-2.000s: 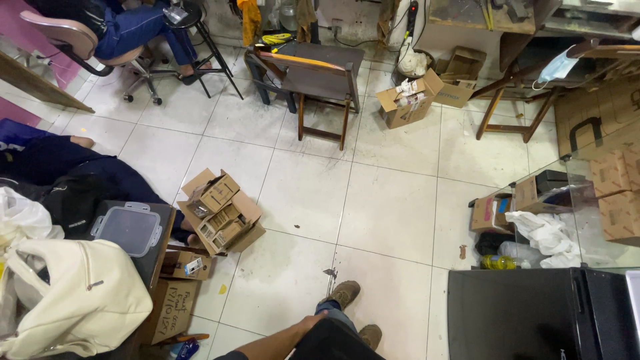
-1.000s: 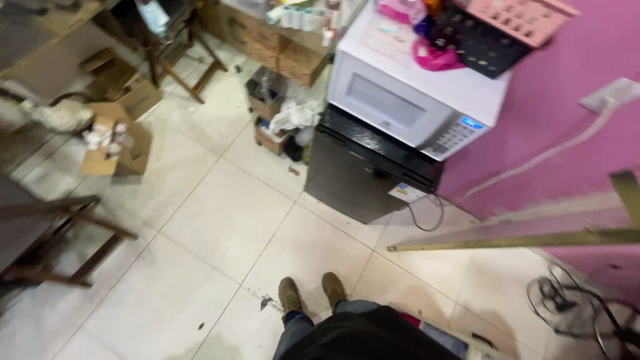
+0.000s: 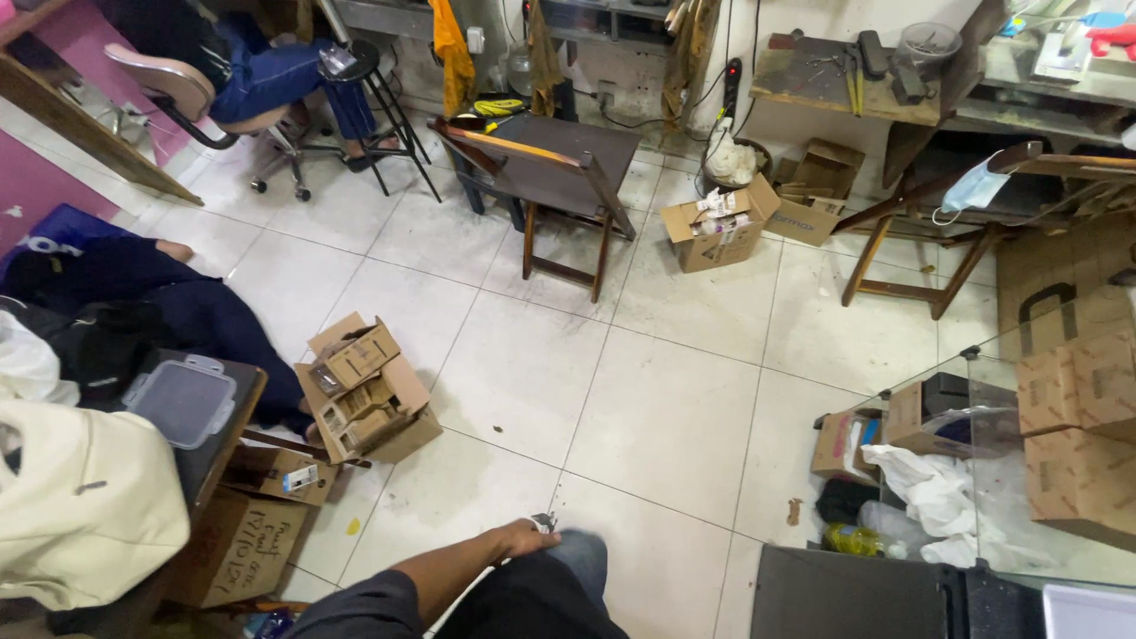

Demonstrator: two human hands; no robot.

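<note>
My left hand (image 3: 525,538) rests low in the middle of the view, against the thigh of my blue jeans (image 3: 581,564); its fingers are partly hidden, so whether they hold anything does not show. My right hand is out of view. Ahead and to the left of that hand, an open cardboard box (image 3: 413,437) filled with smaller cardboard pieces stands on the tiled floor. Left of it are a dark table (image 3: 209,461) with a clear plastic lid (image 3: 185,401) and a cream bag (image 3: 84,515).
A folding wooden chair (image 3: 568,160) stands ahead, beside an open carton (image 3: 723,248). One person sits on a swivel chair (image 3: 169,75); another lies or sits low in dark clothes (image 3: 217,319) at left. A black mini fridge (image 3: 843,595) and glass panel (image 3: 985,426) are at right.
The view has swung far left from the microwave and pink wall seen a second ago. My left hand now shows at my thigh.
</note>
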